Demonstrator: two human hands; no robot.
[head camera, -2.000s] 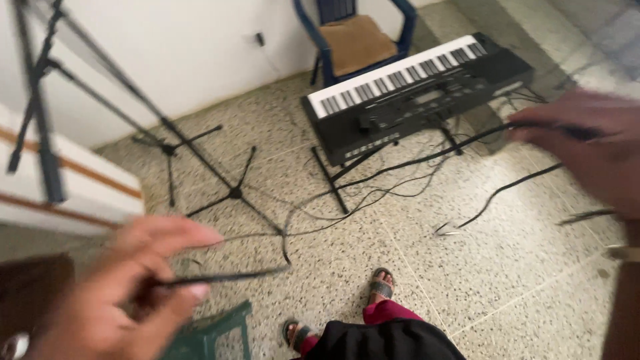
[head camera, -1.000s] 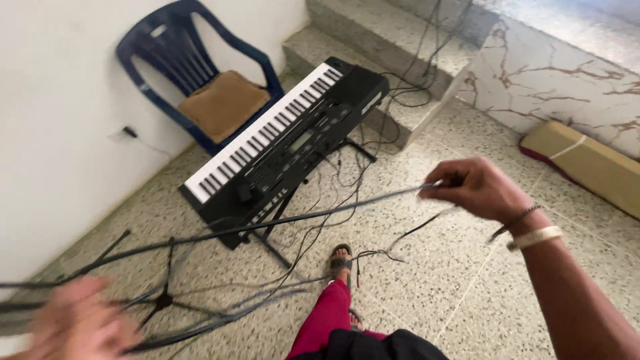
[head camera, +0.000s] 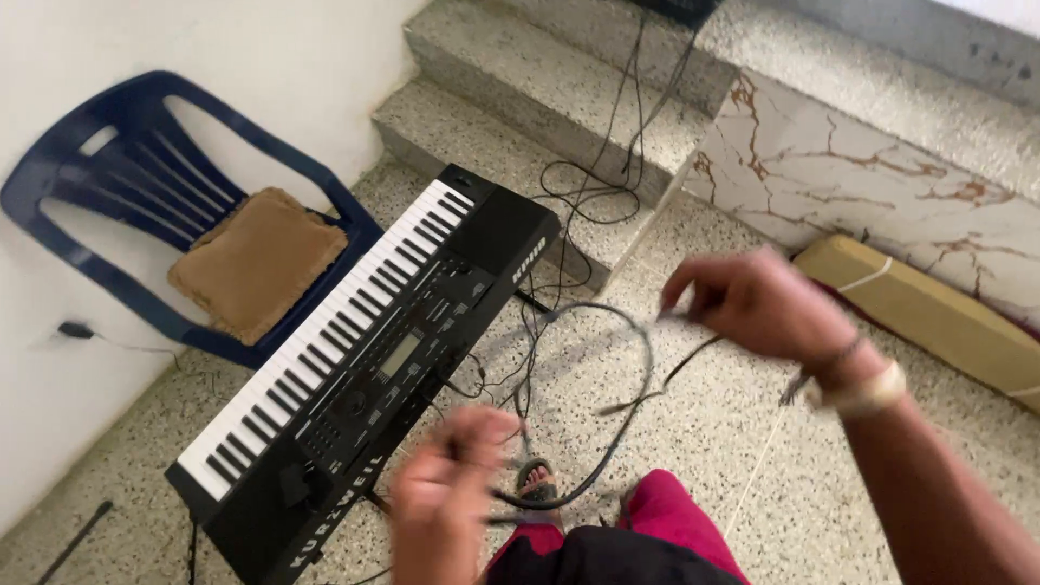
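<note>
My left hand (head camera: 455, 487), blurred, is low in the middle of the view, with its fingers closed on a dark cable. To the right, my right hand (head camera: 756, 305) pinches the cable too, a bracelet and a pale band on its wrist. Between the two hands the black cable (head camera: 647, 357) hangs in a wide loop above the floor. A further thin cable end (head camera: 686, 361) dangles below my right hand. Left of my hands stands a black Kurzweil electronic keyboard (head camera: 390, 317) on a stand. The fingertips of both hands are smeared by motion.
A blue plastic armchair (head camera: 154, 171) with a brown cushion (head camera: 260, 260) stands behind the keyboard. Thin cables (head camera: 597, 191) trail down the speckled steps (head camera: 504, 106) and across the floor. A long tan padded piece (head camera: 934, 301) lies by the marbled wall. My feet are below the loop.
The cable, stretched long between my hands one second ago, now hangs in a loop, and my hands are closer together. The view has swung toward the steps; the tripod stands seen earlier are mostly out of view.
</note>
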